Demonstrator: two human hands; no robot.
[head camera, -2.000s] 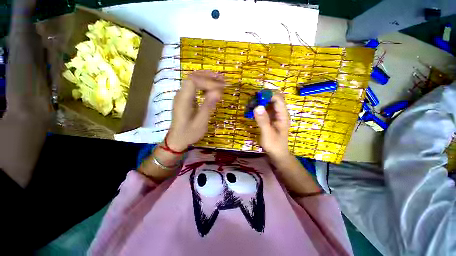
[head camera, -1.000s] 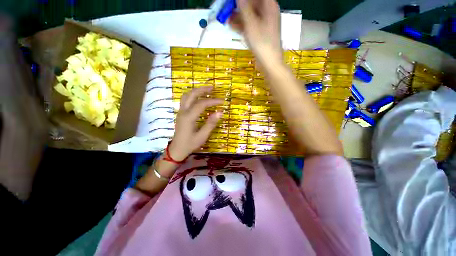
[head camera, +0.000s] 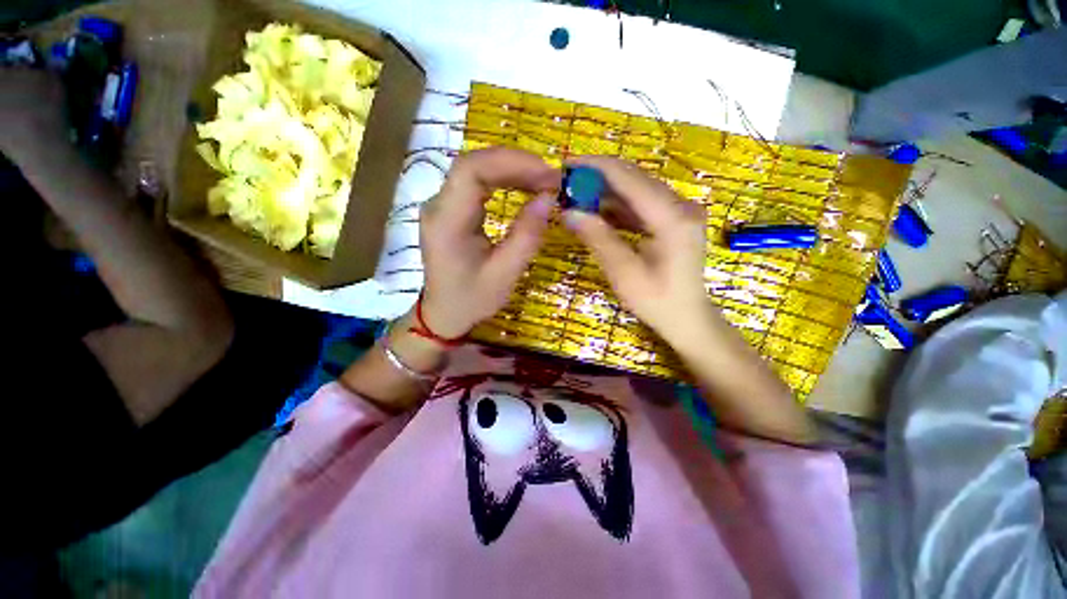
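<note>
Both hands meet over the gold wired sheet (head camera: 632, 281). My right hand (head camera: 644, 234) holds a battery cell (head camera: 583, 187) by its sides, its dark green-blue end facing up. My left hand (head camera: 486, 240) is curved beside it, with thumb and forefinger tips at the cell's left side; whether they press on it or hold a small piece is too blurred to tell. One blue cell (head camera: 770, 238) lies on the right part of the gold sheet.
An open cardboard box (head camera: 404, 129) of pale-yellow pads (head camera: 293, 140) stands at left. Loose blue cells (head camera: 933, 304) lie at right beside a neighbour's grey sleeve (head camera: 983, 410). Another person's arm (head camera: 129, 234) is at far left. A white board (head camera: 690, 59) lies beneath the gold sheet.
My right hand, at the far edge with a blue cell one second ago, is back over the sheet holding a cell. My left hand has moved up to it. The view has shifted.
</note>
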